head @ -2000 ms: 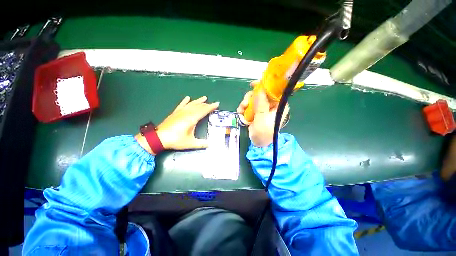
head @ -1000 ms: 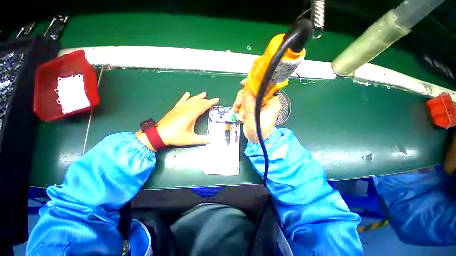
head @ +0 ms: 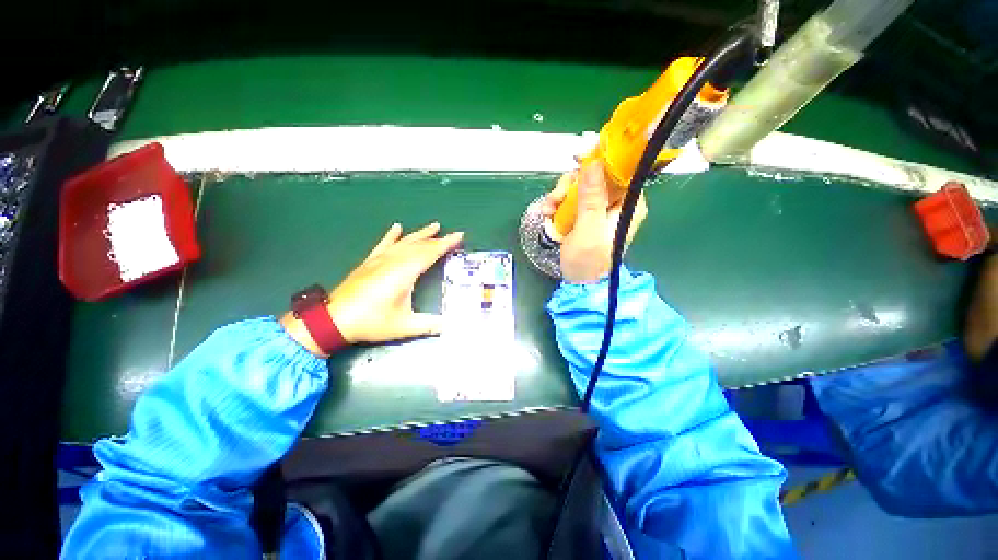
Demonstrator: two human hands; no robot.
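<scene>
A phone body (head: 478, 339) lies flat on the dark-green bench, its circuitry end away from me. My left hand (head: 392, 293) rests at its left side with fingers spread, thumb and fingertips at its edge. My right hand (head: 596, 224) grips the yellow-orange electric screwdriver (head: 640, 123), tilted, with its black cord running down over my forearm. The screwdriver's lower end is over the round speckled screw dish (head: 538, 236), right of the phone. My hand covers part of the dish. The bit tip is too small to make out.
A red bin (head: 88, 235) with a white patch inside stands at the left, beside a black tray (head: 33, 284) of small parts. A smaller red bin (head: 952, 222) is at the far right, near another person's blue sleeve (head: 914, 438). A pale post (head: 772, 93) rises behind the bench edge.
The screwdriver and my right hand have moved from the phone's upper right edge to the dish on the right. My left hand stays at the phone's left side. The whole view has shifted slightly.
</scene>
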